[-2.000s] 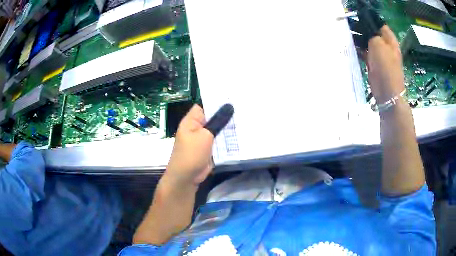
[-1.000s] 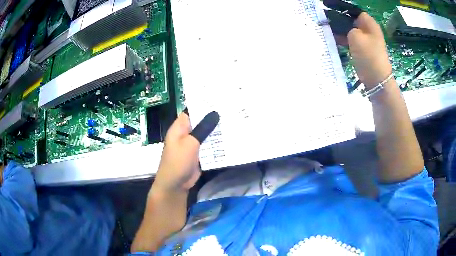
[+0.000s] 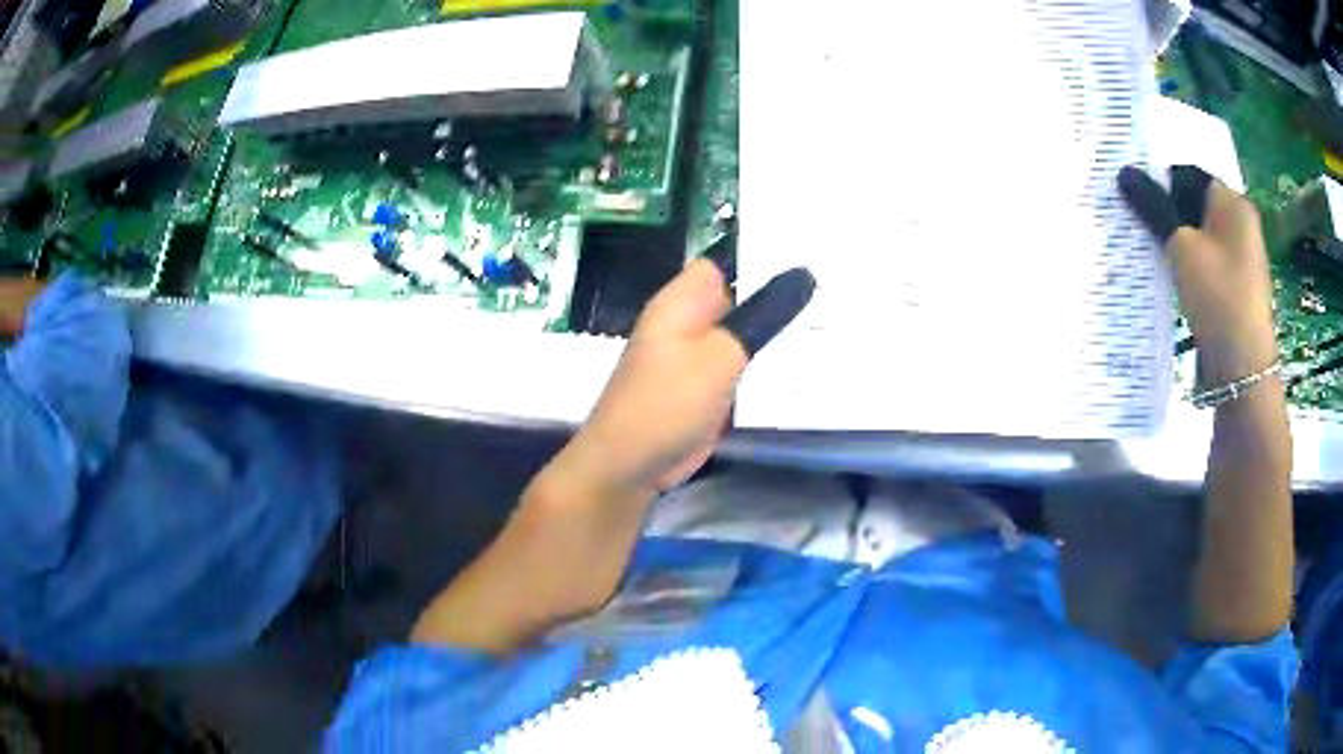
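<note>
A white record sheet (image 3: 943, 221) with printed rows along its right side lies over the boards in front of me. My left hand (image 3: 678, 368) grips its lower left edge, thumb in a black finger cot on top. My right hand (image 3: 1215, 265), with black cots on its fingers and a bracelet at the wrist, is at the right edge; its fingertips touch the sheet. Another white piece shows behind that edge, by the right fingers. I cannot tell how many sheets there are. No pen can be made out.
Green circuit boards (image 3: 332, 192) with a long heat sink (image 3: 413, 77) lie to the left, more at the right. A pale metal rail (image 3: 383, 361) runs along the near side. A person's blue sleeve (image 3: 74, 368) is at the left edge.
The view has shifted, so boards and sheet sit further right. My right hand has come down along the sheet's right edge, its cot-covered fingers now at the paper. My left hand still holds the lower left.
</note>
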